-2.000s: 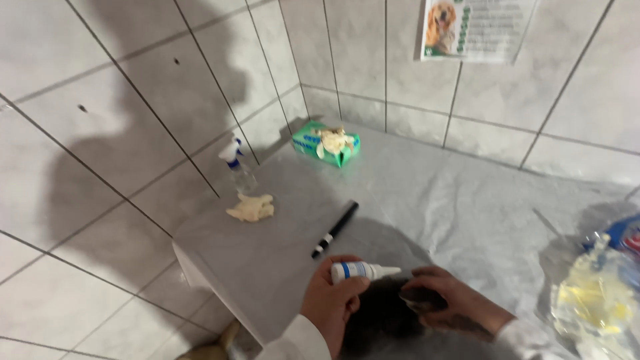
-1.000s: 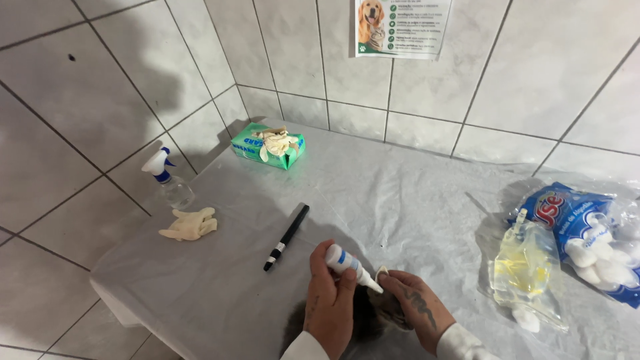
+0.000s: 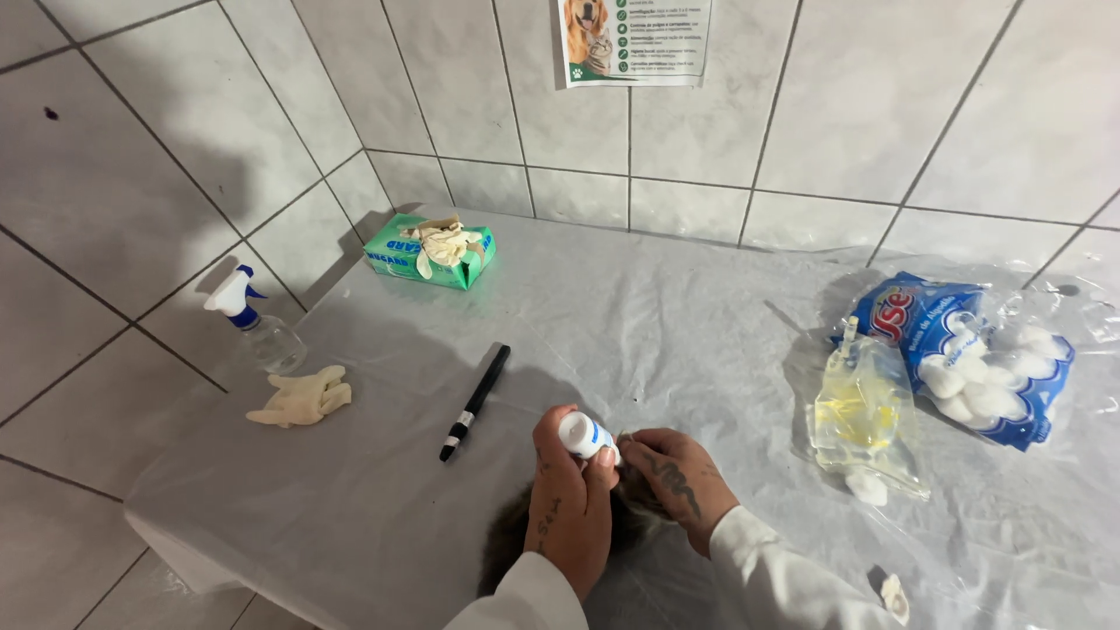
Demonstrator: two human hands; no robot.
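Observation:
A dark, furry small animal (image 3: 507, 535) lies on the covered table, mostly hidden beneath my hands. My left hand (image 3: 570, 499) is closed around a small white plastic dropper bottle (image 3: 581, 434), which is tipped with its base up and its nozzle end down by the animal's head. Fingers of my right hand (image 3: 678, 477) pinch a part of the animal's head, seemingly an ear, right beside the bottle. The nozzle tip is hidden. A black pen-like instrument (image 3: 477, 398) lies left of my left hand.
At the left stand a clear spray bottle (image 3: 276, 343) and a crumpled latex glove (image 3: 302, 398). A green glove box (image 3: 429, 254) sits by the back wall. On the right are a bag of cotton balls (image 3: 971, 367), a pouch of yellowish liquid (image 3: 862, 411) and a cotton piece (image 3: 894, 598).
The bottle in my left hand was lying nearly level two seconds ago; it now points steeply nozzle-down at the animal's head. My right hand stays on the animal. The view has shifted.

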